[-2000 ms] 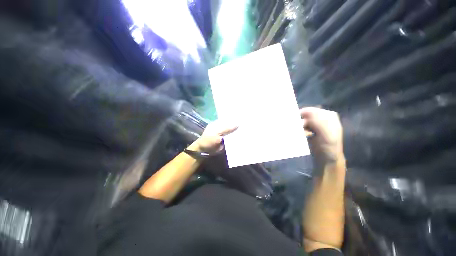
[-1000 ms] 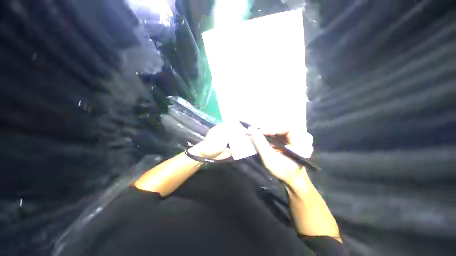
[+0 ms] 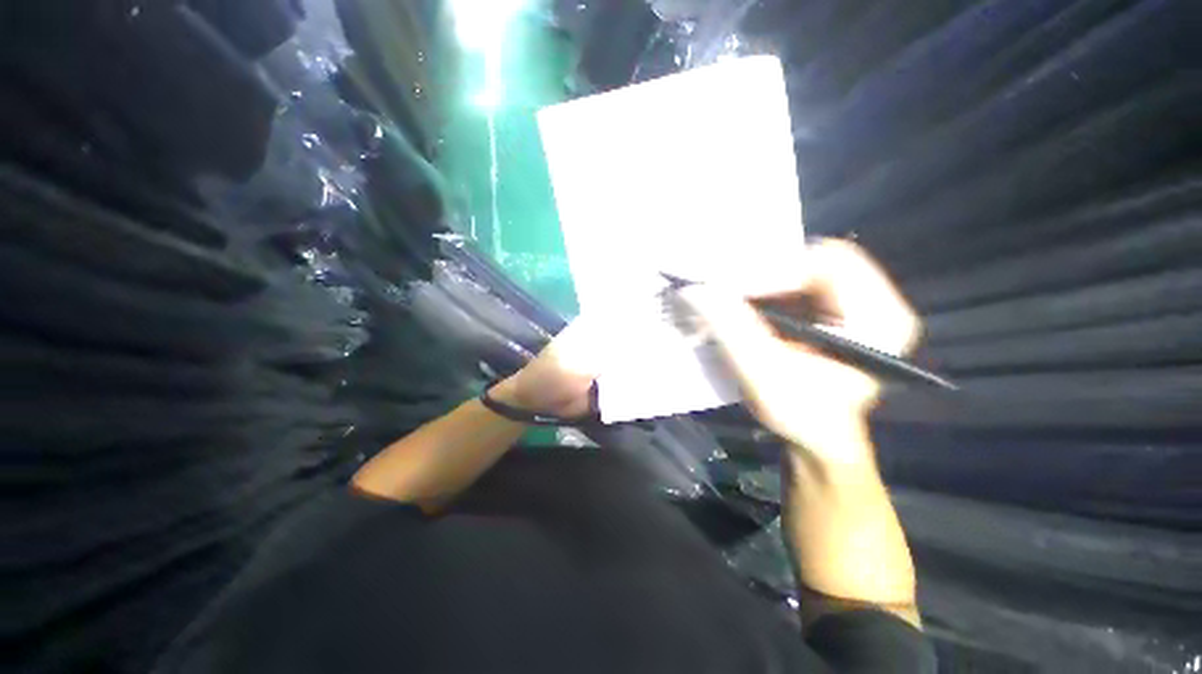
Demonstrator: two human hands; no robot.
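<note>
A white paper sheet (image 3: pixel 679 171), glared to blank over most of its face, is held up in front of me, slightly tilted. My left hand (image 3: pixel 560 375) grips its lower left edge; its fingers are washed out by glare or hidden by the sheet. My right hand (image 3: pixel 817 349) is over the sheet's lower right part and holds a slim black pen (image 3: pixel 877 361). The pen's dark tip is at the paper, beside a faint grey patch that may be text or shadow. The right hand is slightly blurred and overexposed.
Dark garments in shiny film hang in tight rows on the left (image 3: pixel 132 303) and on the right (image 3: pixel 1041 263). A green floor strip (image 3: pixel 498 184) with a bright glare spot runs between them. Clear crinkled film (image 3: pixel 481 296) lies or hangs just beyond my left hand.
My right hand came from the sheet's right edge onto its lower part, and the pen now shows clearly. The sheet rose, then lowered a little. More green floor shows at the left.
</note>
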